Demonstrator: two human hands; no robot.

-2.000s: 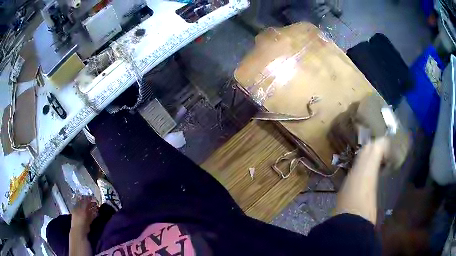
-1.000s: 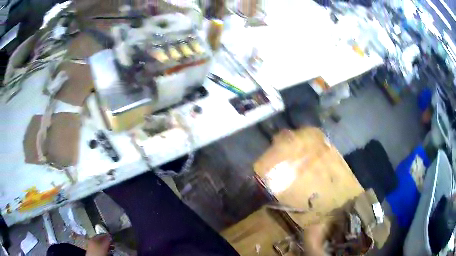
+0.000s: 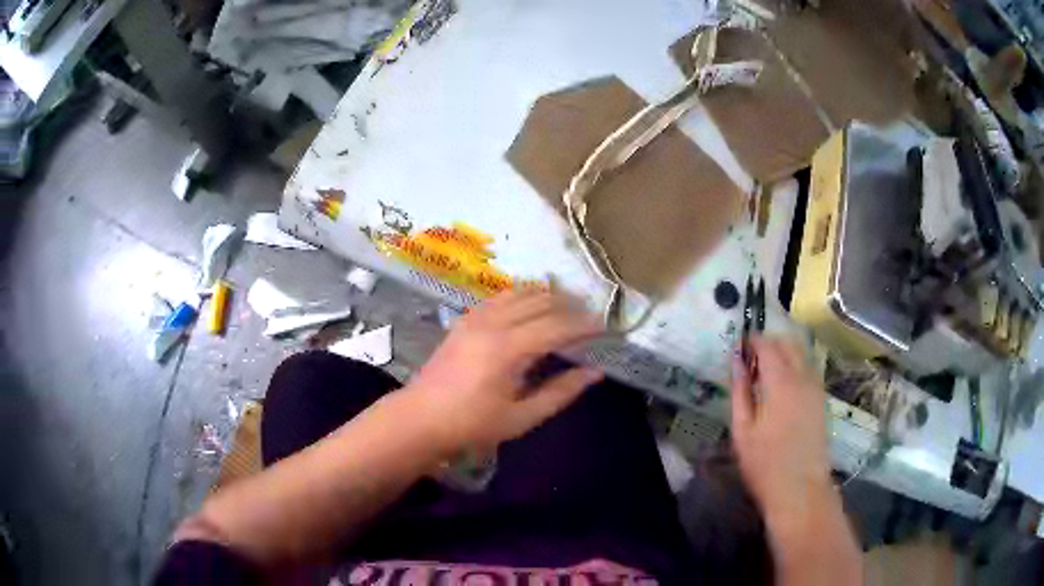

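Brown flat panels [image 3: 658, 223] lie on the white table, with a cream strip [image 3: 590, 172] looped across them. My left hand [image 3: 504, 361] is over the table's front edge, above my lap, blurred. Its thumb and fingers close on the strip's lower end, which runs towards the palm; the exact grip is partly hidden. My right hand [image 3: 782, 406] is at the table's front edge, right of the panels. Its fingertips are closed on the handle end of small dark snips [image 3: 753, 307], which point away from me on the tabletop.
A cream and metallic machine [image 3: 876, 246] stands on the table at the right. A round dark spot [image 3: 727, 294] is left of the snips. Yellow-red stickers [image 3: 452, 258] mark the table's near edge. White scraps [image 3: 303, 315] and a yellow piece [image 3: 220, 308] lie on the floor at left.
The view has swung left from the wooden stool to the table. My right hand has left the brown pieces on the stool and reached the snips. My left hand has risen to the strip.
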